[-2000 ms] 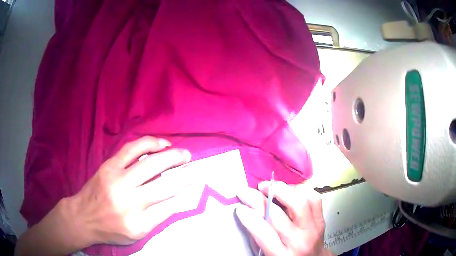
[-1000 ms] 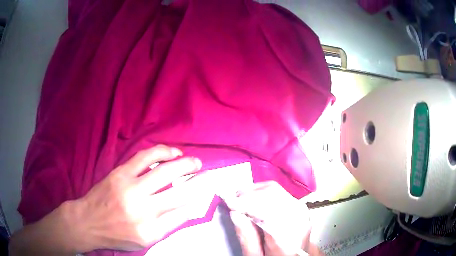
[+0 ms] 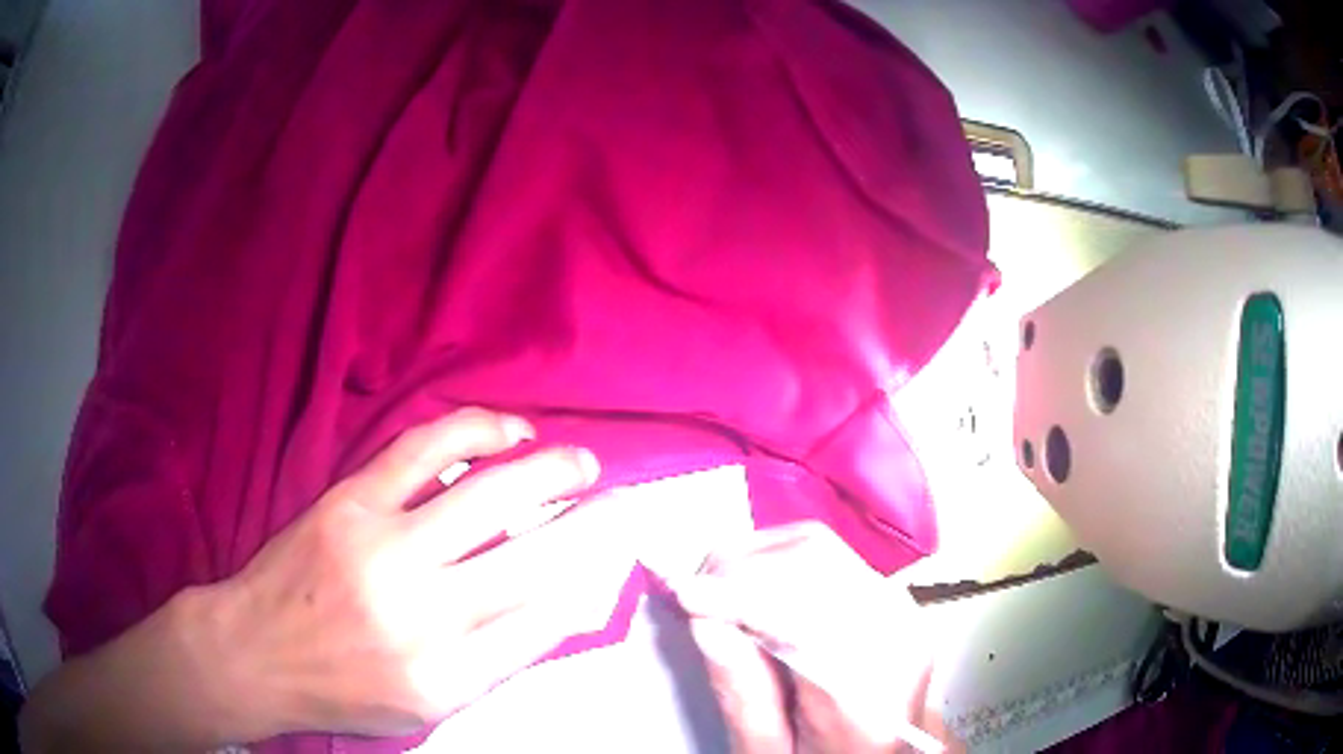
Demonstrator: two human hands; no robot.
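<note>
The magenta garment (image 3: 619, 251) lies gathered over the table, its lower edge under my hands. A pale template (image 3: 692, 516) lies on that edge, with magenta cloth showing at its V notch. My left hand (image 3: 398, 567) lies flat with fingers spread, pressing the template and cloth. My right hand (image 3: 803, 626) is bent at the template's notch, washed out by glare. The end of a thin pale stick (image 3: 921, 737) shows beside the right hand; its tip is hidden. My right fingers are closed around it.
The cream sewing machine head (image 3: 1164, 427) with its green label stands at the right. A beige block (image 3: 1230, 181) with white cords is at the upper right. A printed ruler (image 3: 1060, 707) runs along the white table's front edge. Dark looped handles (image 3: 1156, 663) show below the head.
Since two seconds ago my right hand has moved left to the notch and turned, and the stick now points differently. My left hand stays on the template. The view has shifted slightly.
</note>
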